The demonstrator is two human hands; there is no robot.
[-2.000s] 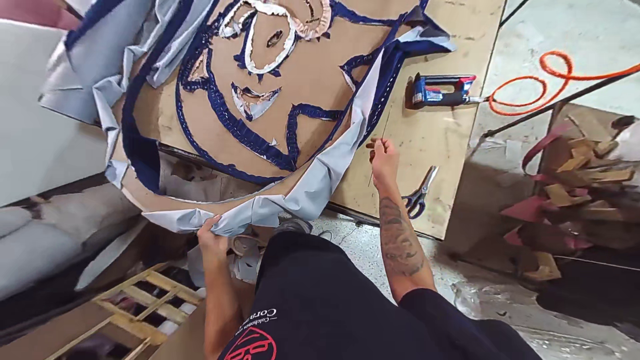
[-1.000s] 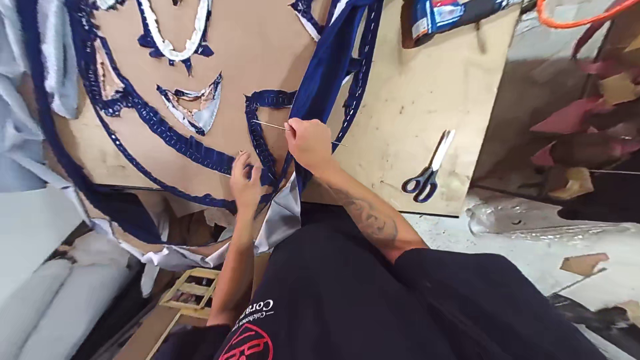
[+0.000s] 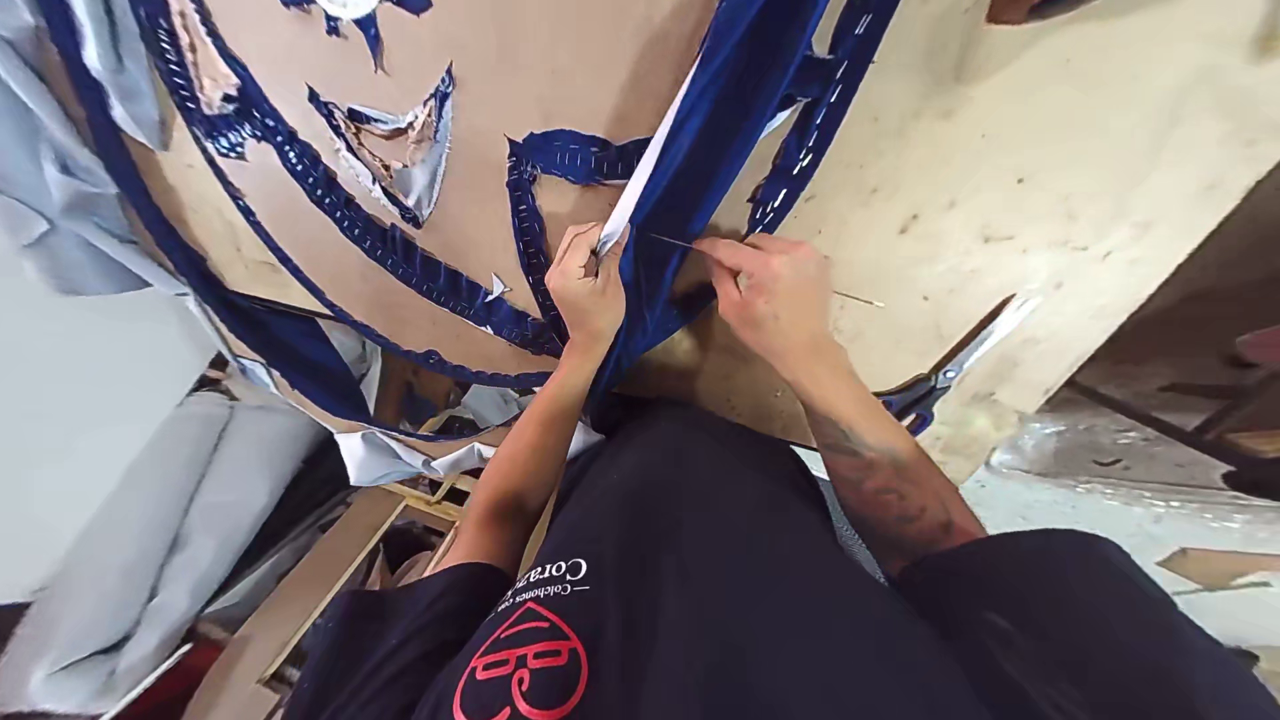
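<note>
My left hand (image 3: 588, 285) grips the folded edge of a blue fabric strip (image 3: 700, 150) whose pale underside shows. Just to its right, my right hand (image 3: 770, 290) pinches a thin, straight, needle-like rod (image 3: 672, 240); its tip points at the blue fabric, and a thin end sticks out on the hand's other side. Under the hands lies a large tan board (image 3: 470, 50) with blue fabric bands (image 3: 390, 250) fixed by rows of staples. A cut-out edged in ragged fabric (image 3: 400, 150) is at its upper left.
Scissors with dark handles (image 3: 945, 375) lie on the plywood tabletop (image 3: 1050, 150), right of my right hand. Rolls of grey material (image 3: 170, 530) and a wooden frame (image 3: 330, 590) are at the lower left. Loose grey-white fabric (image 3: 60, 150) hangs along the left. A scrap (image 3: 1220, 567) lies on the floor.
My left hand has moved from the board's lower edge onto the blue fabric. My right hand, earlier over the bare tabletop, is beside it with the thin rod. The view has moved much closer.
</note>
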